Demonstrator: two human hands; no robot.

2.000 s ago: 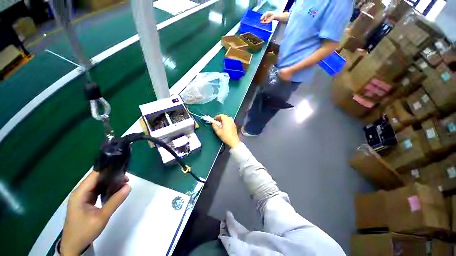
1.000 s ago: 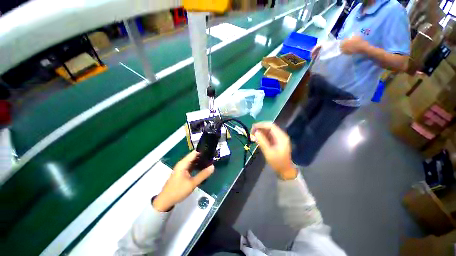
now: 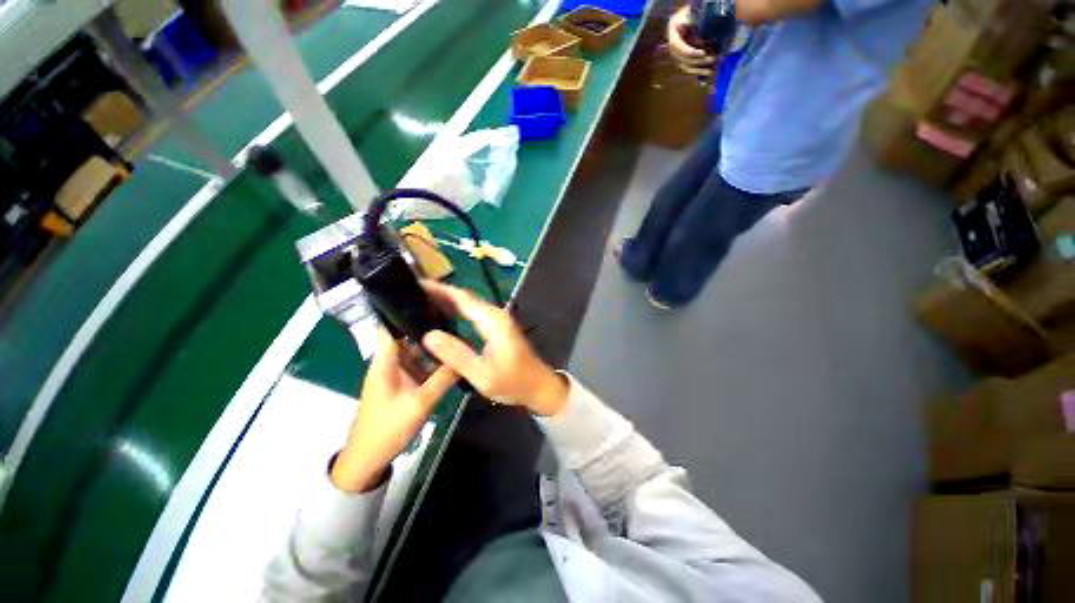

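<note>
My left hand (image 3: pixel 391 406) and my right hand (image 3: pixel 489 353) both hold the black electric screwdriver (image 3: pixel 398 289), which is tilted above the bench. Its cord arcs from the upper end over to the right. The white screw feeder (image 3: pixel 336 283) stands behind it, partly hidden by the screwdriver. A small white-yellow handled item (image 3: pixel 489 251) lies beside the feeder. The white work board (image 3: pixel 277 471) lies on the green bench at the lower left. The screwdriver's lower tip is hidden by my fingers.
A clear plastic bag (image 3: pixel 472 167) lies behind the feeder. A blue bin (image 3: pixel 539 110) and small cardboard trays (image 3: pixel 554 78) stand farther along the bench. A white post (image 3: pixel 301 100) rises at the bench. A person (image 3: pixel 784 106) stands beyond the bench edge. Brown cartons (image 3: pixel 990 524) are stacked at right.
My right hand has left the handled item beside the feeder and come onto the screwdriver. The screwdriver has shifted in front of the feeder. The hanging hook has swung away to the left.
</note>
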